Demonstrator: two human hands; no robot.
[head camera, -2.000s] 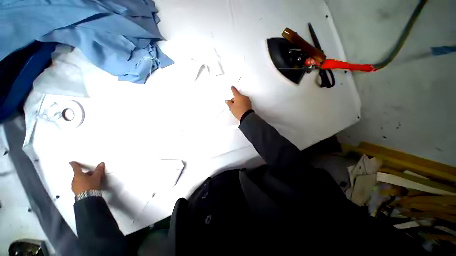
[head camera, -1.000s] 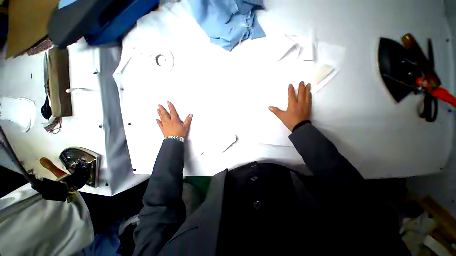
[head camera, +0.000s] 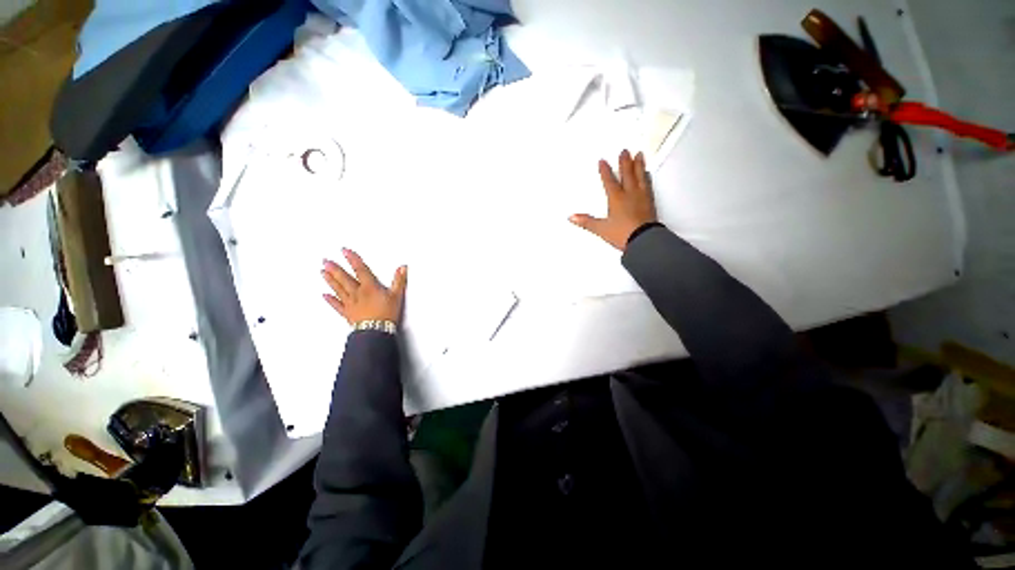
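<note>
A white sheet or cloth lies flat under my hands on the white-covered table (head camera: 779, 256); its outline is nearly lost in glare. My left hand (head camera: 365, 295) rests palm down with fingers apart, left of centre. My right hand (head camera: 621, 203) rests palm down with fingers apart, right of centre. A small yellowish piece (head camera: 664, 134) with white around it lies just beyond my right fingertips. Folded white cloth (head camera: 607, 91) lies farther back. A small white folded piece (head camera: 504, 316) lies near the table's front edge. Neither hand holds anything.
An iron (head camera: 807, 95) with a red-sleeved cable stands at right, beside black scissors (head camera: 893, 154). Light-blue cloth (head camera: 440, 50) and dark-blue cloth (head camera: 228, 78) lie at the far left. A tape roll (head camera: 323, 160) is left of centre. A second iron (head camera: 161, 440) stands on the left table.
Since two seconds ago, the view has swung left. My hands are closer together and now lie flat with fingers spread. The yellowish piece now shows beyond my right hand.
</note>
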